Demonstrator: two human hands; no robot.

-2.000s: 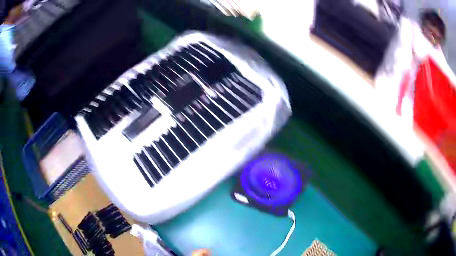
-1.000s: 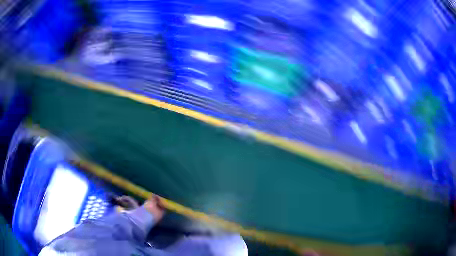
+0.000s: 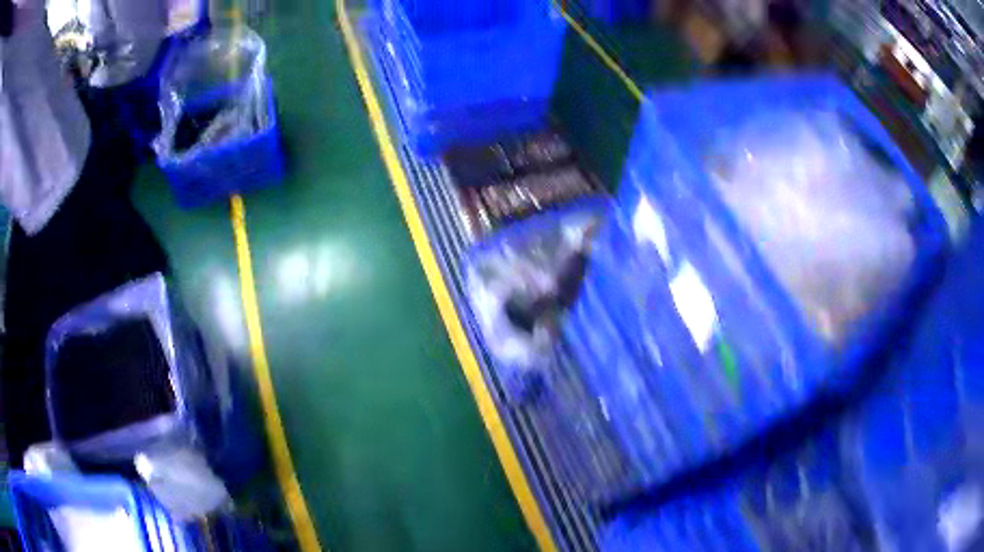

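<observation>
Neither of my hands shows in the head view. The picture is blurred. Nearest in front is a large blue crate at the right, with pale, clear-wrapped contents on top and white labels on its side. Beside it a lower blue crate holds film-wrapped items with something dark among them.
A green aisle with yellow lines runs down the middle. At its left stand a film-lined blue crate, a film-edged container with dark contents and a blue basket. A person in pale clothing is at the upper left.
The view has swung from the bench to the aisle and crates. The hand seen at the lower left one second ago is out of the picture.
</observation>
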